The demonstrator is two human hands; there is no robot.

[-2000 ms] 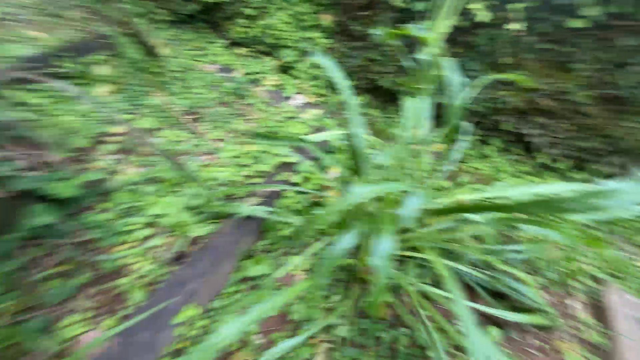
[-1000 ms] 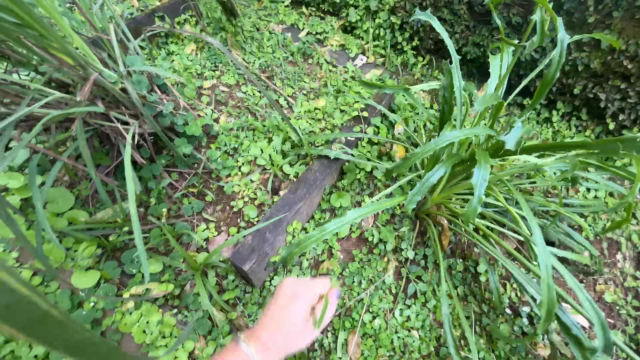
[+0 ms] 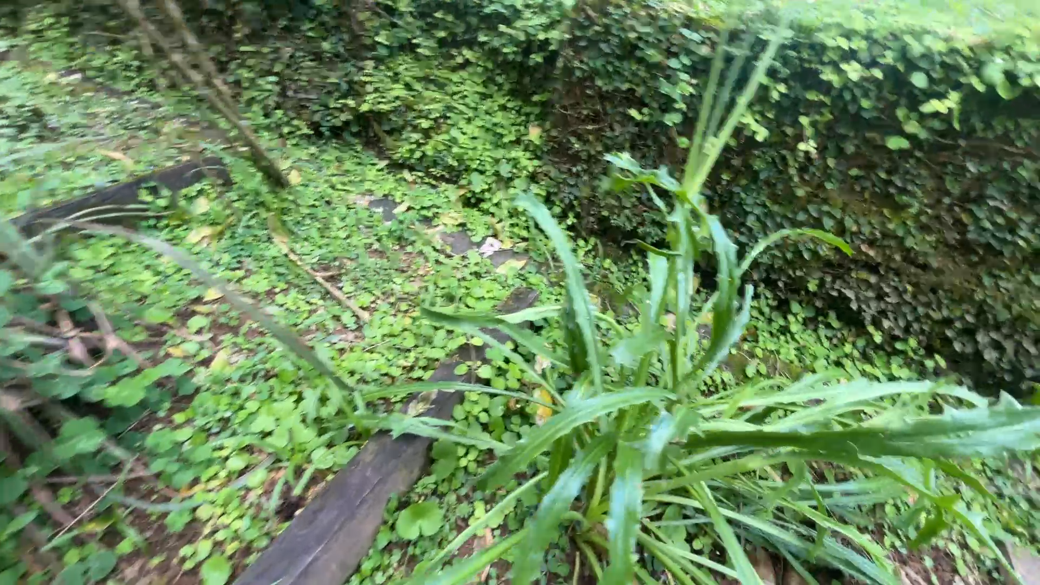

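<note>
Neither of my hands shows in the head view now. A tall leafy plant point(image 3: 626, 455) with long toothed green leaves fills the lower right, its stem rising toward the top edge. To its left a dark weathered wooden beam point(image 3: 349, 504) lies on the ground, partly covered by leaves. Low clover-like ground cover point(image 3: 268, 390) grows on both sides of the beam.
A wall of creeping vines point(image 3: 853, 187) stands behind the plant at the right. A second dark beam point(image 3: 122, 191) lies at the upper left, near thin slanting stems point(image 3: 227, 106). Long grassy blades and dry twigs crowd the left edge. Several flat stones point(image 3: 459, 242) lie farther back.
One second ago a hand was at the bottom centre near the beam's end; it is out of view now. The view has tilted up.
</note>
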